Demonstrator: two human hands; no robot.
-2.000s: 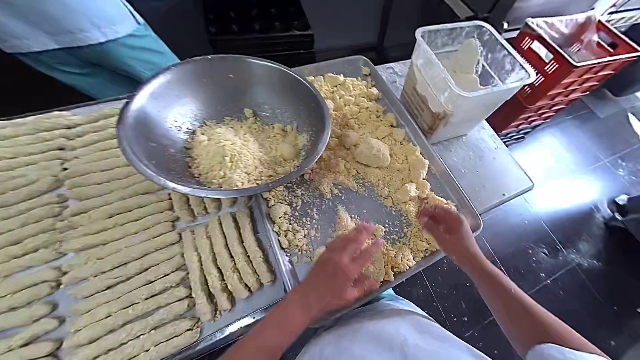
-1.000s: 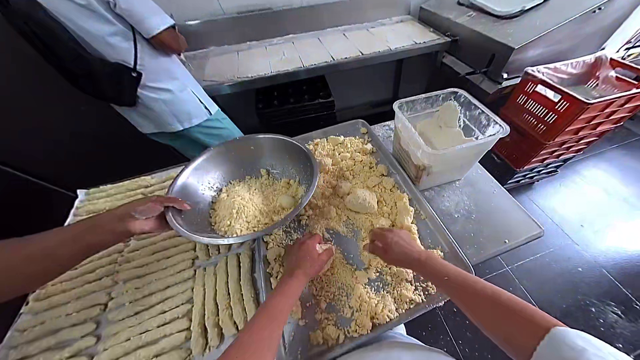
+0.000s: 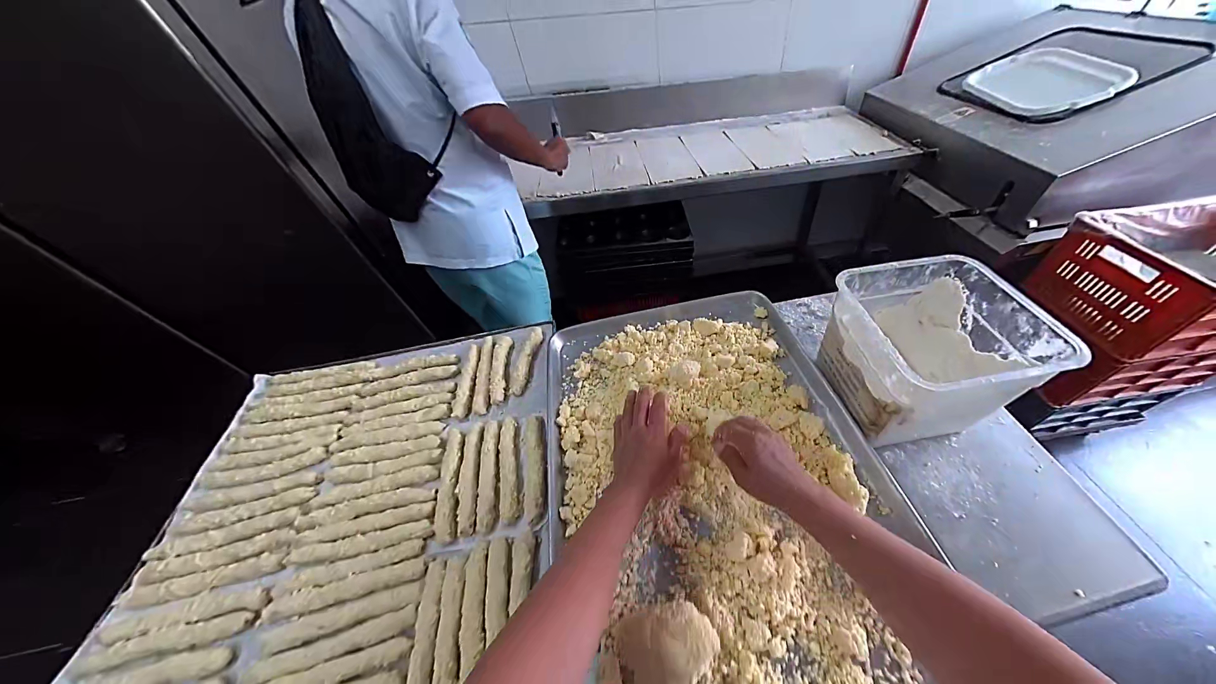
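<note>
A metal sheet tray holds crumbly yellow dough. My left hand rests on the crumbs near the tray's middle, fingers pointing away from me; whether it grips any is hidden. To its right, my right hand is curled with its fingertips in the crumbs, and what lies under them cannot be seen. A pale dough lump sits at the tray's near end, by my left forearm. Left of this tray, another tray carries many rolled dough sticks in rows.
At the right stand a clear plastic tub of white powder and stacked red crates. A person works at a back counter lined with flat dough pieces. A dark panel stands at the left.
The metal bowl seen over the trays earlier is out of view. My hands have moved farther up the tray. The dough lump is now at the near end. The view has shifted to show more of the back counter.
</note>
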